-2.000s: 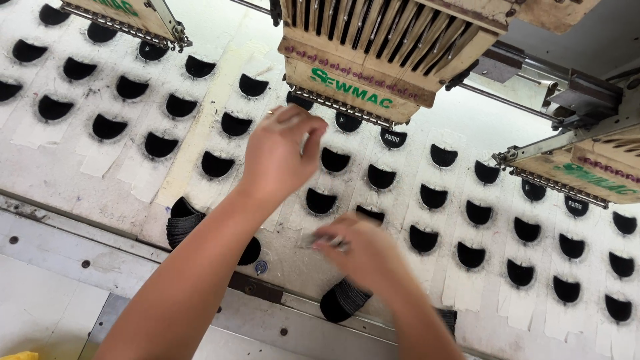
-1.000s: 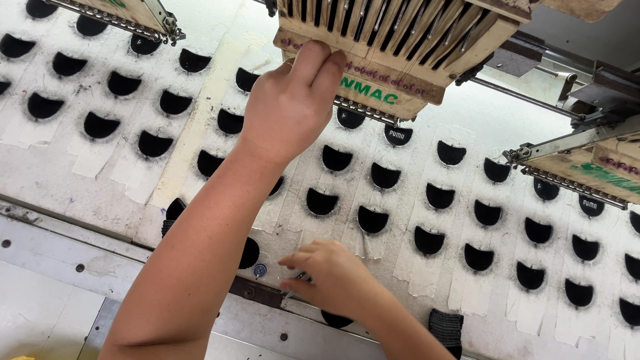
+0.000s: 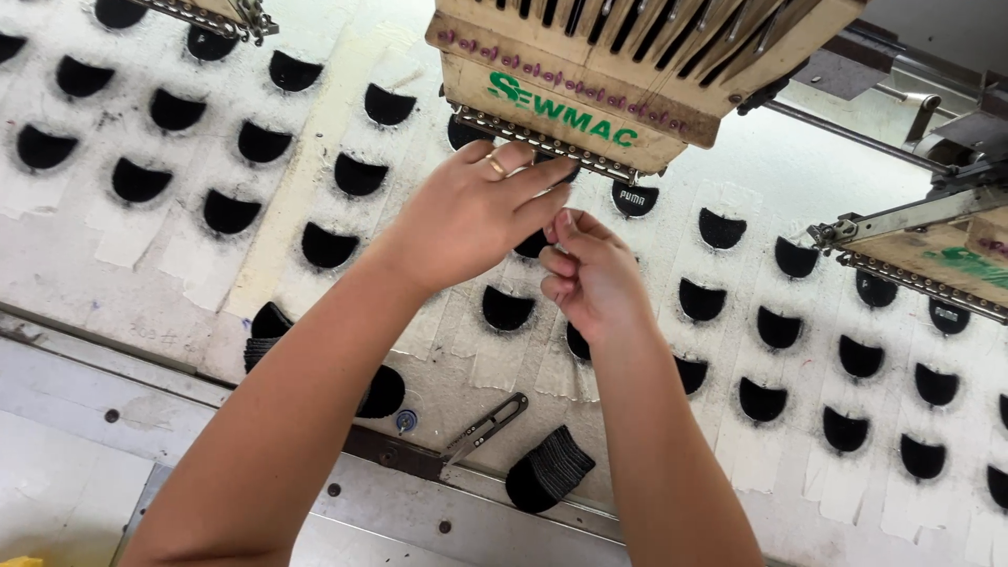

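Note:
My left hand point(image 3: 480, 213), with a ring on one finger, reaches under the needle bar of the embroidery machine head point(image 3: 575, 87). Its fingertips are at the row of needles, over a black half-moon patch that is partly hidden. Close below and to the right, my right hand point(image 3: 594, 272) has thumb and forefinger pinched together near the left fingertips; whether a thread is between them cannot be made out. A black patch with white lettering point(image 3: 634, 199) lies just right of the head. Thread snips point(image 3: 486, 428) lie on the white backing below the hands.
Rows of black half-moon patches point(image 3: 702, 300) cover the white backing. Stacks of black patches point(image 3: 549, 470) lie near the metal front rail point(image 3: 394, 504), beside a small blue round item point(image 3: 406, 420). Another machine head point(image 3: 945, 244) stands at the right, and part of one at upper left.
My left hand has come down from the front of the machine head to its needles. My right hand has moved up from the lower backing to beside it. The snips now show on the backing.

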